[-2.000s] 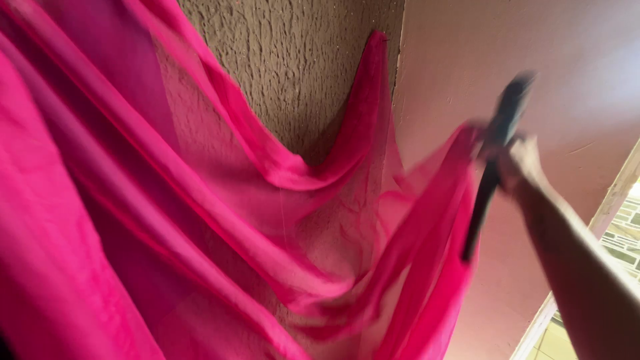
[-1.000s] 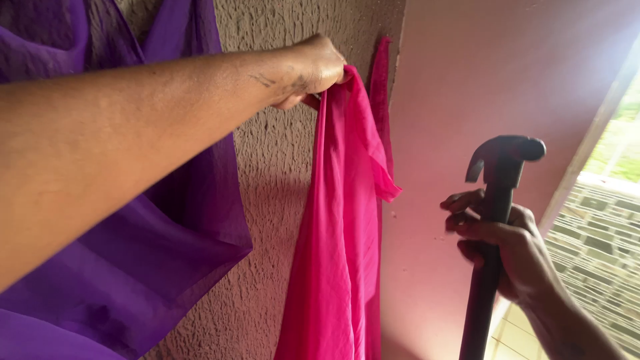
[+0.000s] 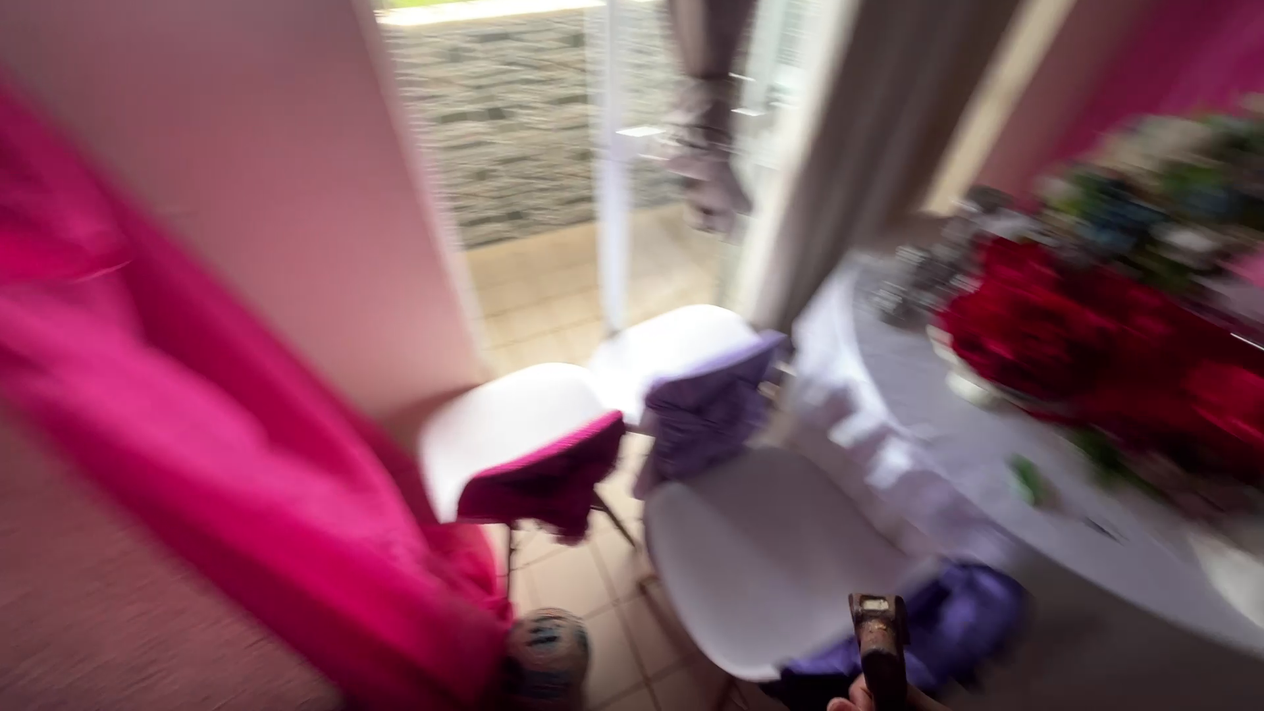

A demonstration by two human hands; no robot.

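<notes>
At the bottom edge, right of centre, fingers of my right hand [image 3: 857, 695] are closed on a claw hammer [image 3: 879, 642]; only its head end shows, over a white chair with purple cloth on its back. My left hand is out of view. Sheer bright pink fabric [image 3: 247, 425] hangs in a long fold down the left side, against the textured wall.
White chairs [image 3: 760, 553] with purple and magenta cloths stand mid-view. To the right is a table with a white cloth [image 3: 948, 444], carrying red flowers [image 3: 1047, 326]. A glazed door [image 3: 612, 168] and curtain [image 3: 849, 128] are behind. A round object [image 3: 548, 652] sits low near the fabric.
The view has swung far to the right and down, onto the chairs and table. My left hand, which gripped the pink fabric a second ago, has left the view. The hammer stays in my right hand.
</notes>
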